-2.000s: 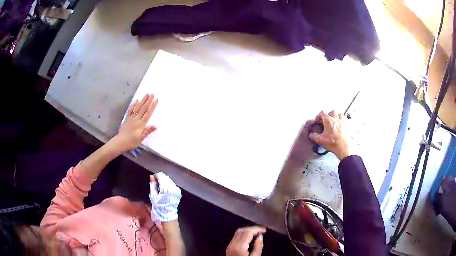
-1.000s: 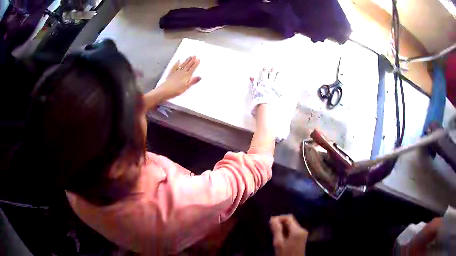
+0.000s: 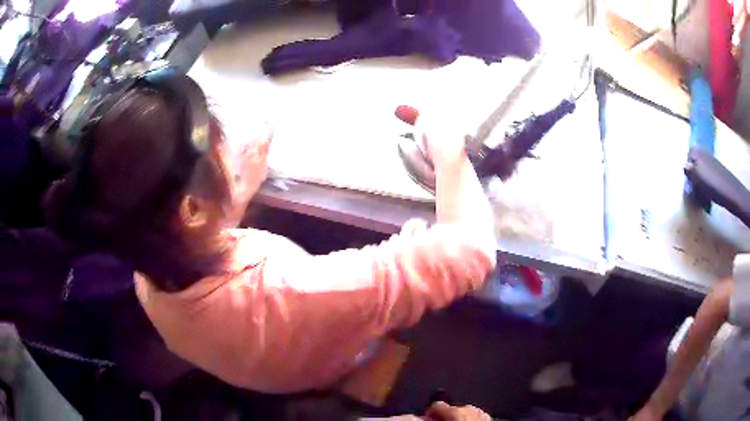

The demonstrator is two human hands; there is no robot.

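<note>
A hand [image 3: 456,413], apparently my left, shows at the bottom edge, mostly cut off; its grip cannot be told. My right hand is out of the picture. A seated co-worker in pink grips a steam iron [image 3: 415,161] with a washed-out, pale right hand [image 3: 444,136]. The iron's red handle end shows at its upper left, and a dark wrapped hose runs to the upper right. The iron is over the white panels [image 3: 329,144], whose edges are lost in glare. The co-worker's left hand [image 3: 251,156] is near their left end, partly behind the head.
A dark purple garment [image 3: 460,33] lies at the back of the white table [image 3: 559,238]. The co-worker's head [image 3: 140,164] is at left. Another person's bare arm [image 3: 695,349] is at lower right. A dark padded form [image 3: 719,185] is on the adjoining right surface. A bin-like container [image 3: 526,288] is under the table.
The co-worker has taken hold of the iron and moved it from the table's right front onto the white area. The scissors no longer show. The hand at the bottom is lower, more cut off.
</note>
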